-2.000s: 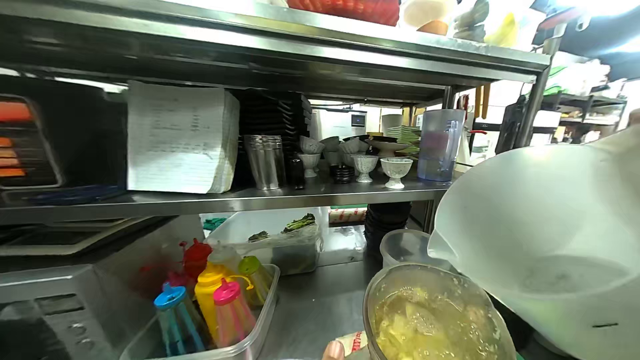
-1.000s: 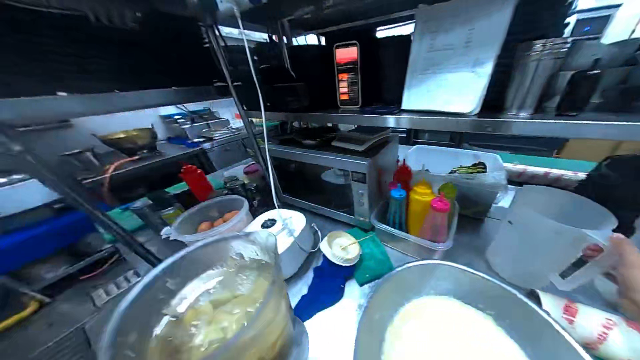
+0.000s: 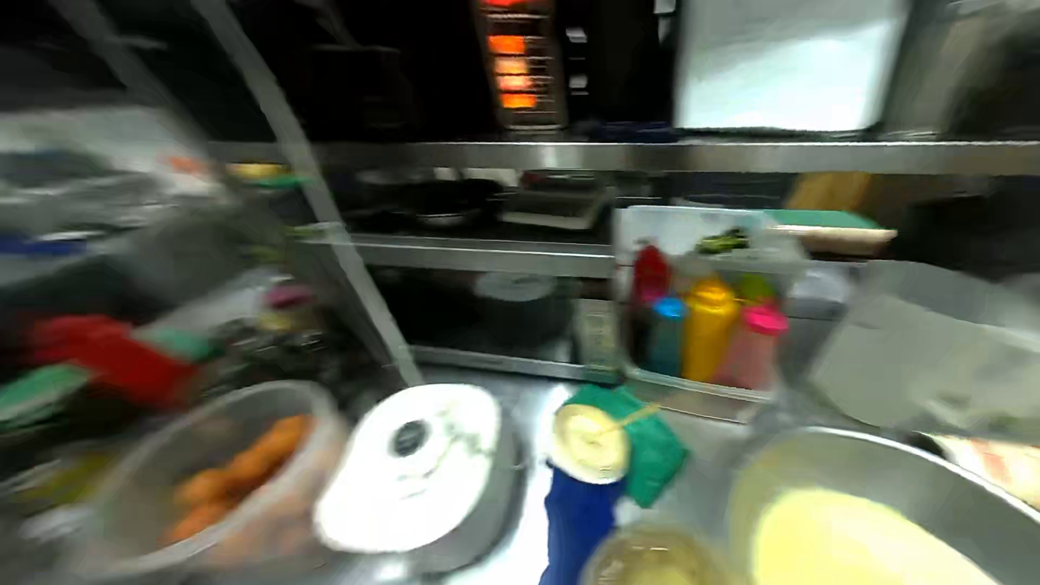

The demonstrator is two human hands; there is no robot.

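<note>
Neither my left hand nor my right hand shows in this blurred head view. At the lower right stands a metal bowl (image 3: pixel 934 479) of pale yellow liquid. The rim of a clear container (image 3: pixel 650 561) shows at the bottom edge, left of the bowl. A translucent plastic pitcher (image 3: pixel 918 349) is behind the bowl at the right. A small cream bowl (image 3: pixel 591 443) with a stick in it rests on green cloth (image 3: pixel 662 455) and blue cloth (image 3: pixel 577 520). Left of them is a white-lidded appliance (image 3: pixel 410 467).
A tub of orange-brown eggs (image 3: pixel 313 406) is at the lower left. Squeeze bottles (image 3: pixel 708 325) stand in a clear bin (image 3: pixel 699 406) below a steel shelf (image 3: pixel 601 156). The shelf's slanted post (image 3: pixel 366 284) comes down behind the appliance. A white sheet (image 3: pixel 788 65) stands on the shelf.
The view has swung left and down. The hand at the pitcher's handle one second ago is out of view. The clear container at lower left then now shows only at the bottom edge.
</note>
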